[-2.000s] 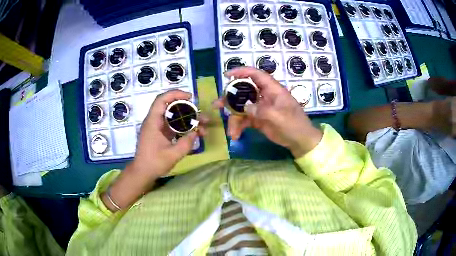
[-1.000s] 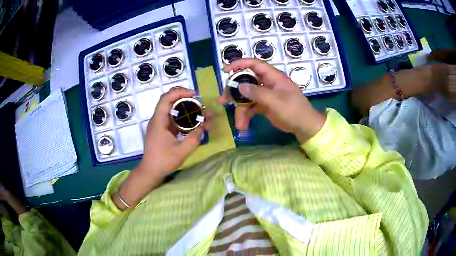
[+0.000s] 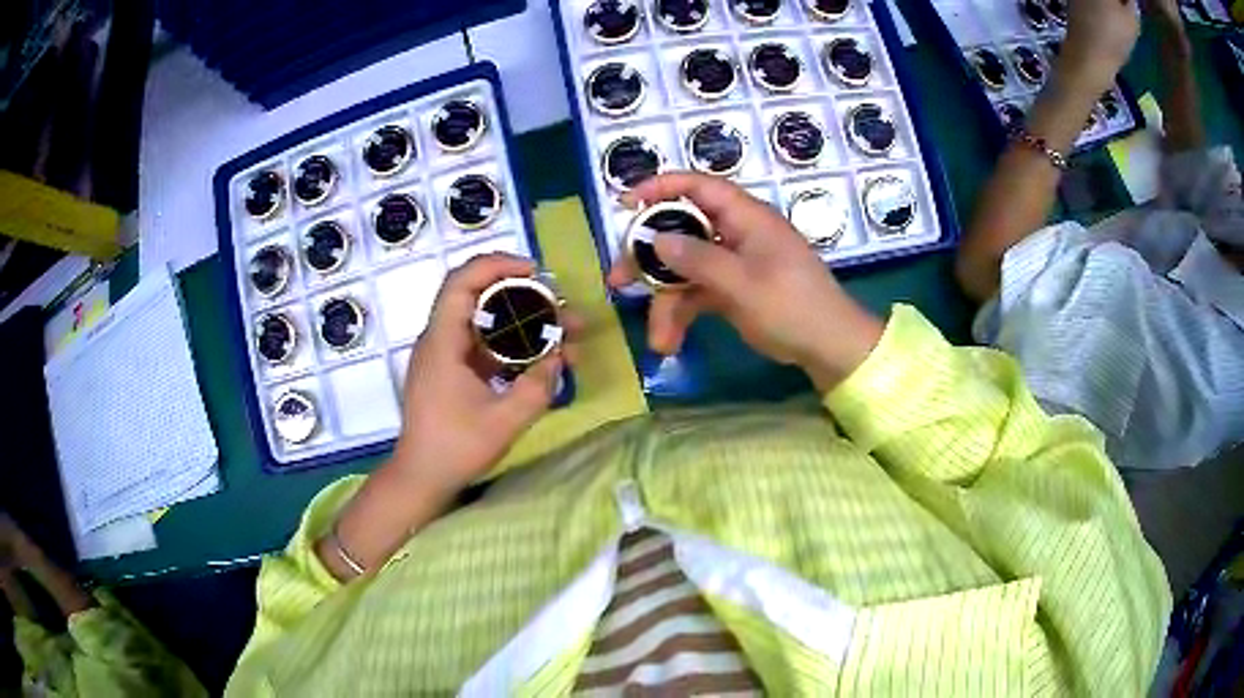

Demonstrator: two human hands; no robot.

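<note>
My left hand (image 3: pixel 464 368) holds a smartwatch head (image 3: pixel 517 323) by its rim, face up. Its black screen shows crossed pale yellow lines, with small white film tabs at its edges. My right hand (image 3: pixel 764 273) holds a second smartwatch head (image 3: pixel 667 243); the thumb lies over part of its dark screen, and a white tab shows at its upper left. The left watch tray (image 3: pixel 362 390) has black watch heads in many pockets and several bare pockets. The middle watch tray (image 3: pixel 748 192) holds rows of watch heads, two of them silvery, in its front row.
A yellow strip (image 3: pixel 580 341) lies between the trays. Record sheets (image 3: pixel 130 396) are at the left. Stacked trays (image 3: pixel 321 41) stand behind. A third tray (image 3: pixel 1003 27) is at the upper right, with another person's arm (image 3: pixel 1037 177) reaching over it. Another person's sleeve (image 3: pixel 102 655) shows lower left.
The neighbour's arm on the right has swung up over the far right tray. My hands still hold both watch heads, with only slight shifts. My right thumb has moved onto its watch's screen.
</note>
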